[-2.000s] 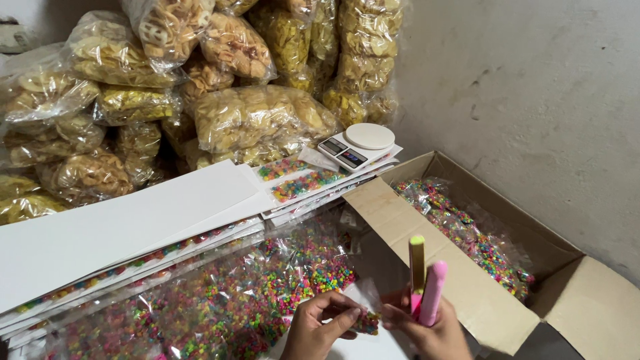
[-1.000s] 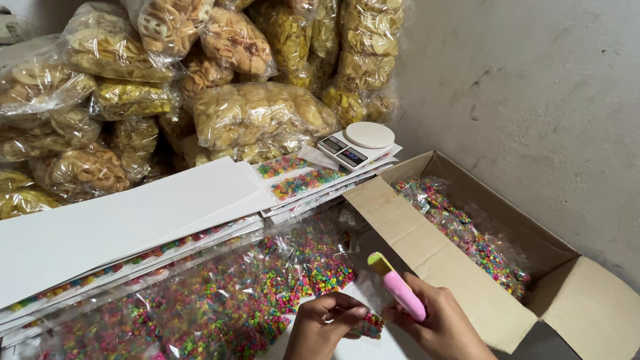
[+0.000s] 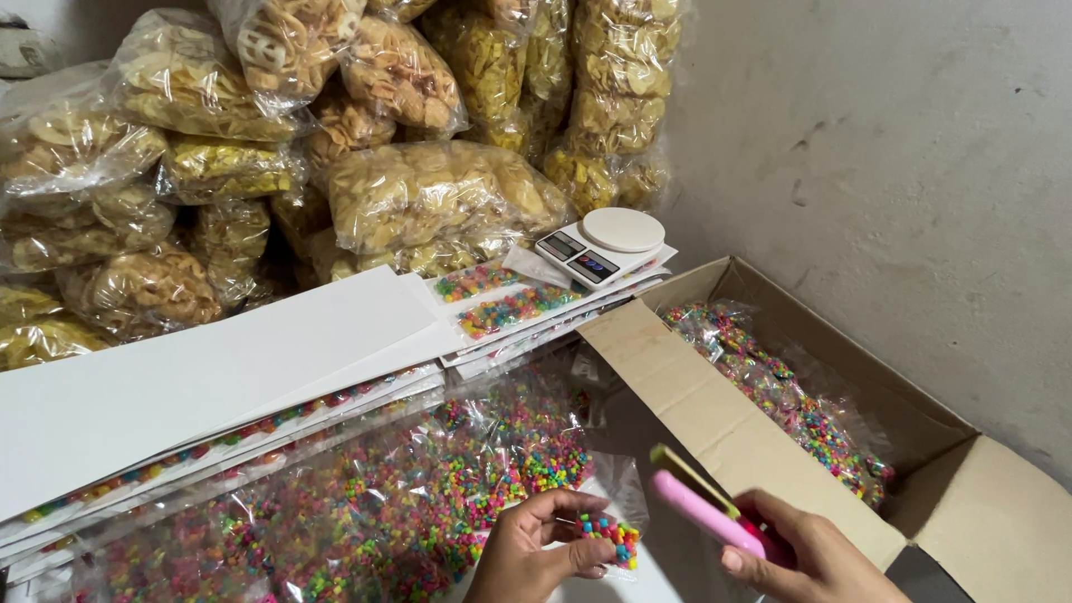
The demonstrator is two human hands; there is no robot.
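My left hand (image 3: 548, 540), low in the middle, pinches a small clear plastic bag of multicoloured candy pieces (image 3: 610, 534) between thumb and fingers; the bag's upper part stands up transparent. To its right, my right hand (image 3: 791, 544) grips a pink-handled tool (image 3: 703, 512) with a second, yellow-green jaw, perhaps a handheld bag sealer. The tool's two arms point up and left, slightly apart, and do not touch the bag. Left of my hands lies a wide spread of similar filled bags (image 3: 377, 494).
An open cardboard box (image 3: 712, 410) of filled candy bags stands at the right, by the wall. Behind are stacked white boards (image 3: 218, 360) with candy packets, and a white digital kitchen scale (image 3: 603, 247). Large clear bags of chips and crackers (image 3: 444, 197) are piled at the back.
My right hand has moved right, away from the small bag, and the pink tool has tilted from upright to pointing left. The left hand still holds the bag.
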